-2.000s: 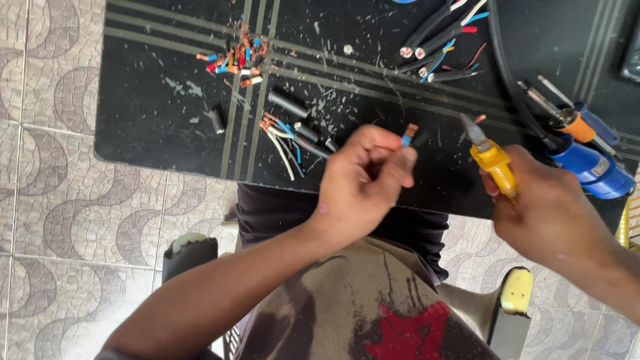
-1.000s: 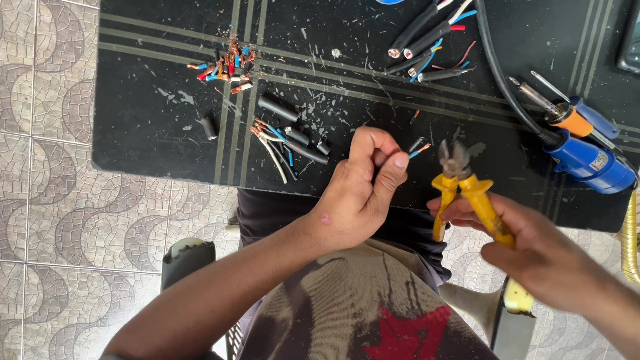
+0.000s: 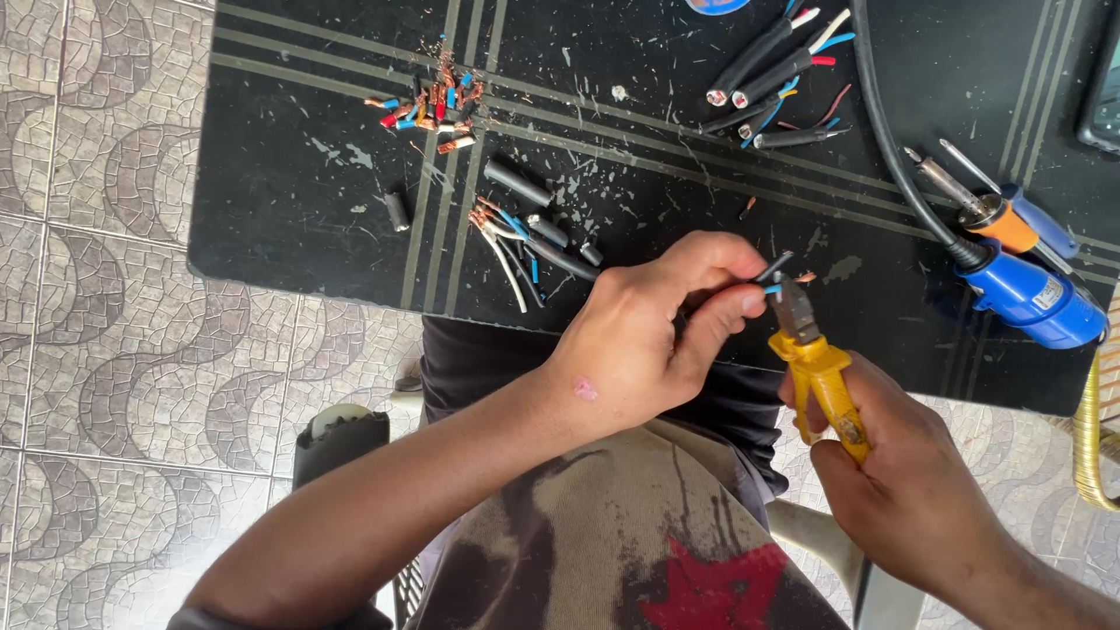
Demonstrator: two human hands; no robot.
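Observation:
Between thumb and forefinger, my left hand (image 3: 647, 337) pinches short insulated wires, one black (image 3: 773, 266) and one blue, with a bare copper end beyond. My right hand (image 3: 892, 472) grips yellow-handled pliers (image 3: 814, 367), whose jaws sit across the blue wire by my left fingertips. Left of the left hand lie a stripped multi-core cable (image 3: 560, 256) with white, blue and black wires, and several short black sheath pieces (image 3: 518, 181). Farther up and left is a pile of copper-ended wire offcuts (image 3: 442, 101).
The black tabletop (image 3: 297, 201) bears cut cables (image 3: 757, 61) at the top, a blue industrial plug (image 3: 1032, 293) on a black cable, a soldering iron (image 3: 989, 214) and a blue-handled screwdriver (image 3: 1041, 219) at the right. A dark device (image 3: 1104, 96) lies at the right edge.
The pliers, apart from the left hand with jaws spread one second ago, have moved up and left to the wire. The left hand still holds wire.

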